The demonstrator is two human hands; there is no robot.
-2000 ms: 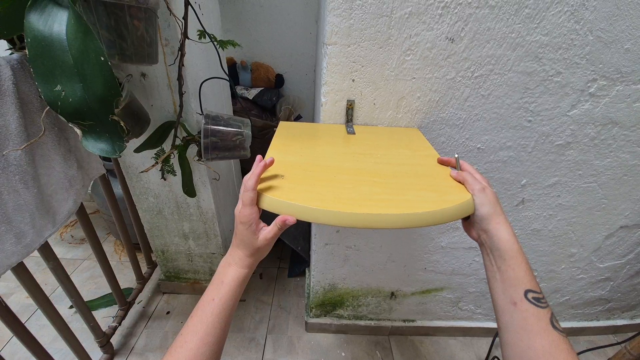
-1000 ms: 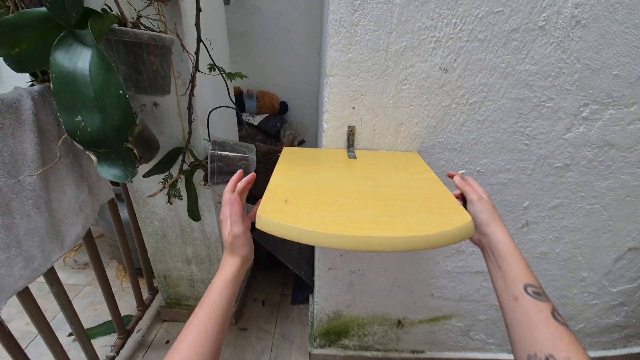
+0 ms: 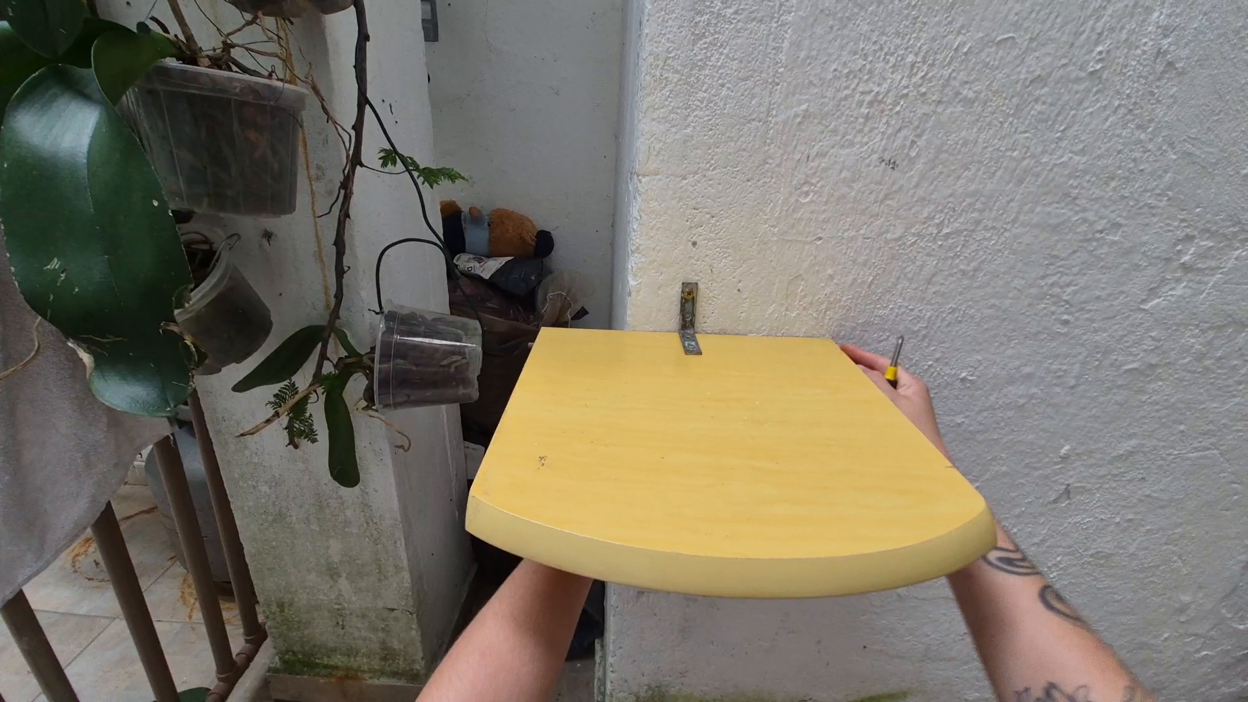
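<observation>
A yellow wooden shelf board [image 3: 721, 458] with a curved front edge lies level against the white wall. A metal L-bracket [image 3: 688, 317] on the wall meets the board's top at its back edge. My right hand [image 3: 902, 390] is at the board's back right edge, with a small tool [image 3: 893, 363] with a yellow collar and a metal shaft sticking up from it, probably a screwdriver; its handle is hidden. My left forearm [image 3: 517, 634] reaches under the board, and the left hand is hidden behind it.
Potted orchids in clear plastic pots [image 3: 427, 356] hang on the wall post at left. A metal railing [image 3: 136, 585] with a grey towel [image 3: 58, 439] over it stands at lower left. Bags and a stuffed toy [image 3: 497, 232] are piled in the gap behind.
My left hand has gone from the board's left edge to beneath it. My right hand has moved back along the right edge toward the wall.
</observation>
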